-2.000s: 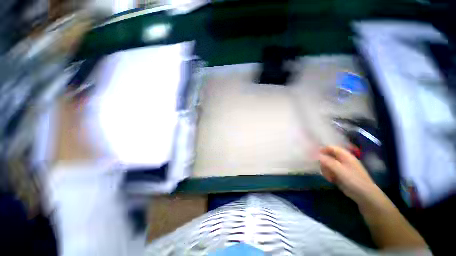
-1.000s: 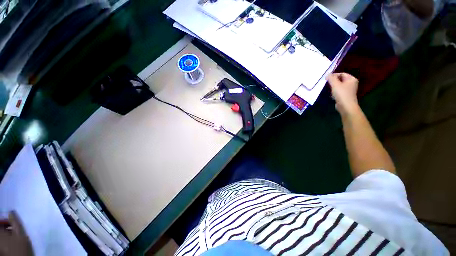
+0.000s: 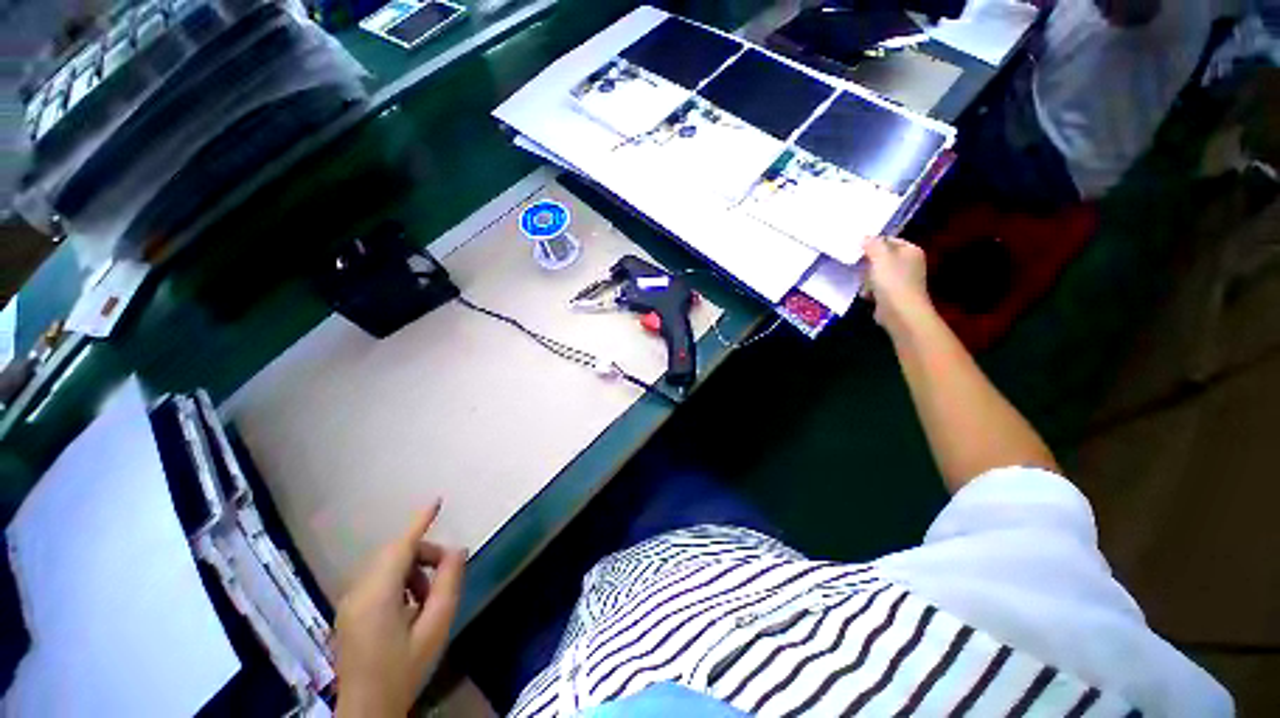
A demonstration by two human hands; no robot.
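A stack of white sheets (image 3: 674, 170) lies at the upper right, with three flat units on top. The near unit (image 3: 870, 142) has a glossy dark panel and a white half with a small circuit board. My right hand (image 3: 896, 278) holds the near corner of the stack's top layer between thumb and fingers; whether it grips sheet or unit is unclear. My left hand (image 3: 400, 603) is over the beige board's near left edge, empty, fingers apart. A black soldering gun (image 3: 665, 310) with a red trigger lies on the beige board (image 3: 421, 421).
A solder spool (image 3: 549, 233) with a blue label stands behind the gun. A black box (image 3: 386, 281) sits at the board's back edge, with a dark cord. A layered pile topped by a white sheet (image 3: 112, 561) is at left. Another person's clothing (image 3: 1123, 98) shows at upper right.
My left hand has moved right from the white-topped pile to the beige board. The view has shifted, showing more of the three units. My right hand remains at the right stack's corner.
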